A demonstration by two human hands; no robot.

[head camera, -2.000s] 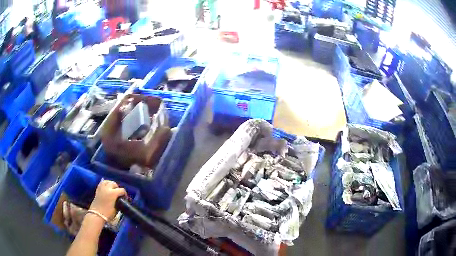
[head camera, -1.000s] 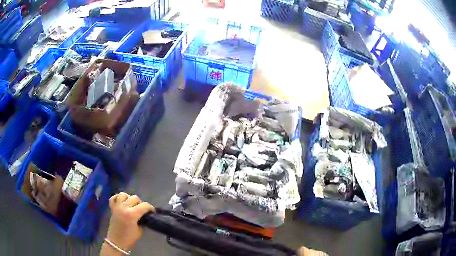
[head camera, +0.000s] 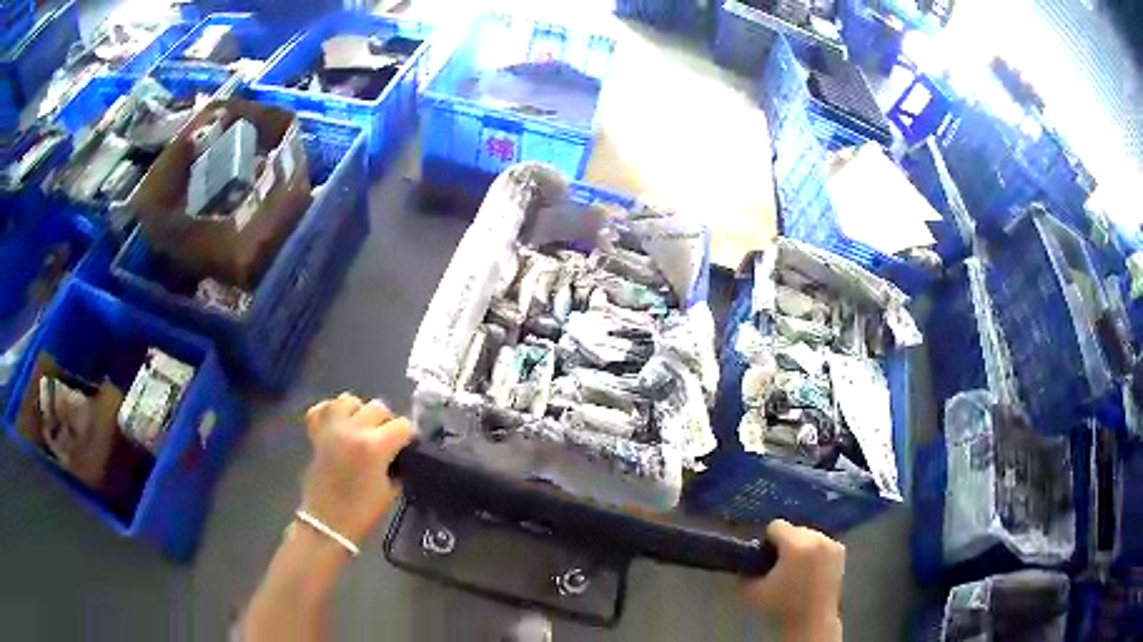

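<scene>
My left hand (head camera: 357, 458), with a white band at the wrist, grips the left end of the black padded push handle (head camera: 564, 512). My right hand (head camera: 802, 571) grips its right end. A black tubular frame with two round fittings shows below the bar. Just beyond the handle stands a paper-lined crate (head camera: 470, 295) full of newspaper-wrapped parts (head camera: 602, 339). The lining hides most of the crate, and the bar overlaps its near edge. The forks are hidden.
A second lined blue crate (head camera: 802, 495) stands close on the right. Blue crates, one holding a brown carton (head camera: 238, 245), line the left. A light blue crate (head camera: 501, 144) and a tan board (head camera: 683, 138) lie beyond. More crates (head camera: 1003, 502) stand far right. Grey floor shows left of the load.
The view has tilted down and turned, so the handle sits higher and more of its frame shows. My right hand, out of view at first, now shows on the bar. The orange part is no longer visible.
</scene>
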